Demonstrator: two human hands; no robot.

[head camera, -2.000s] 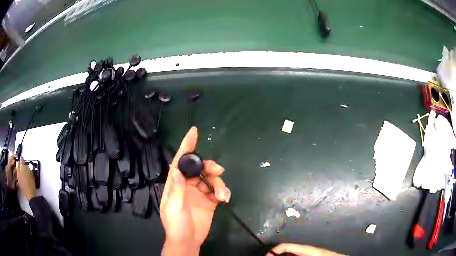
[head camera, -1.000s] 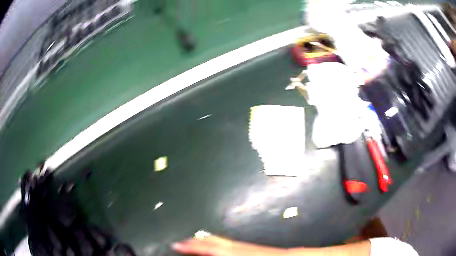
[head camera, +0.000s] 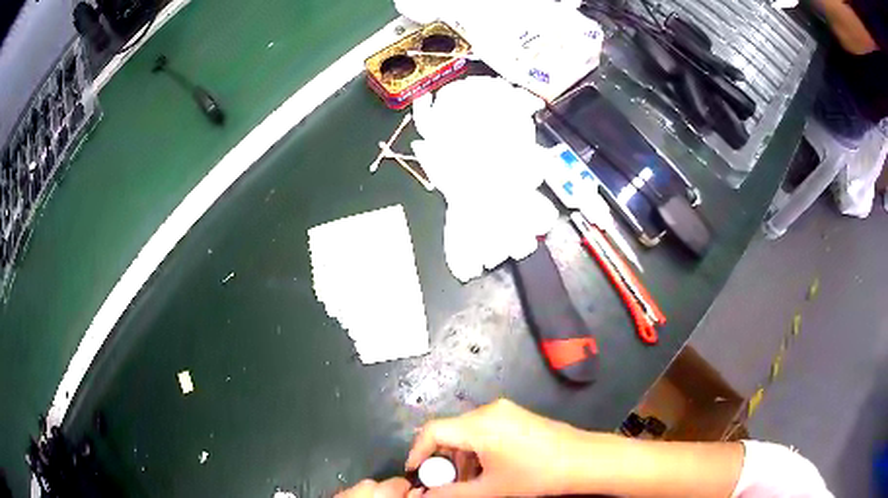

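Note:
A round head with a white face (head camera: 437,472) and dark rim is at the bottom edge. My right hand (head camera: 501,449) comes in from the right, its thumb and fingers curled around the head. My left hand (head camera: 378,489) is mostly cut off by the bottom edge; only its fingers show, touching the head's left side. What they grip is hidden. The stem and body of this unit are not visible. An off-white ragged sheet (head camera: 370,284) lies flat on the dark green mat, beyond the hands.
At right lie a white cloth (head camera: 482,170), black-and-red tool (head camera: 552,306), red knife (head camera: 623,282), white bottle (head camera: 574,177) and dark flat case (head camera: 623,156). A tin (head camera: 419,63), blister tray with units (head camera: 725,83) and part of a person (head camera: 852,97) are beyond. A unit lies on the belt.
The view has swung right, leaving most of the pile out at lower left. My right hand is now bent around a white-faced head; earlier my left hand held a head, black side showing.

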